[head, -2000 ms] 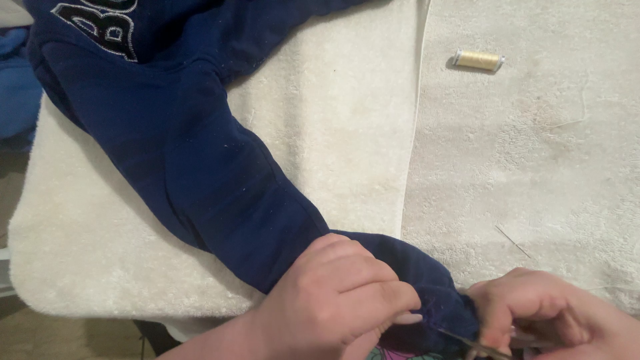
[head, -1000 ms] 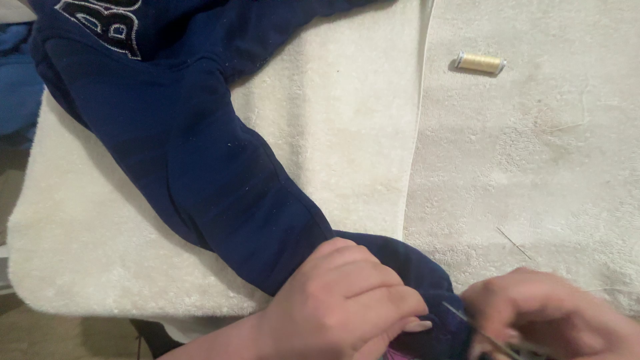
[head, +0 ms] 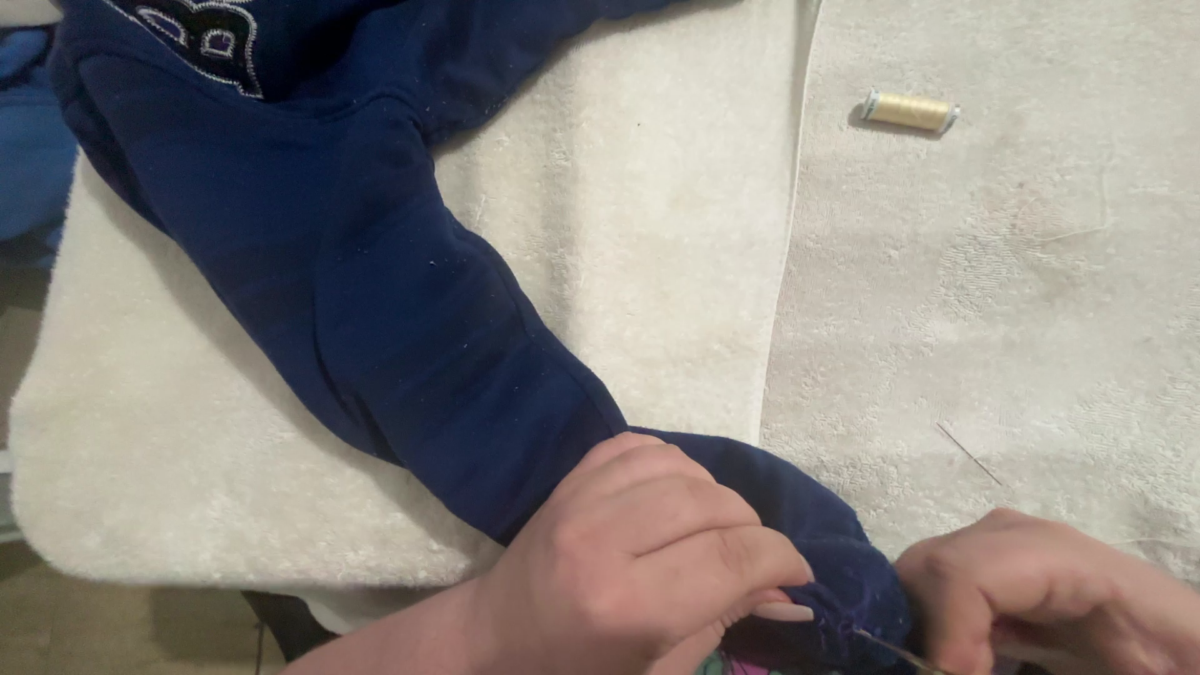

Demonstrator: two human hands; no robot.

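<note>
A dark blue sweatshirt sleeve (head: 422,309) runs diagonally down to the bottom edge. My left hand (head: 656,553) grips its lower end, the fabric pinched between thumb and fingers. Beside the fingertips, purple threads (head: 848,605) show on the fabric. My right hand (head: 1050,591) is closed around a thin pointed metal tool (head: 886,645), whose tip touches the fabric near these threads; its handle is hidden and its exact kind cannot be told. A needle (head: 970,455) lies on the towel above my right hand. A spool of pale yellow thread (head: 909,112) rests on its side farther up.
A cream towel (head: 937,309) overlaps a fluffy cream cover (head: 234,487) with a rounded corner at the left. The sweatshirt body with an embroidered letter (head: 220,42) lies at the upper left, near lighter blue cloth (head: 33,159). Floor (head: 112,619) shows below the corner.
My left hand keeps its hold on the sleeve. The right hand and the metal tool have shifted slightly at the sleeve's end. Spool and needle lie where they were.
</note>
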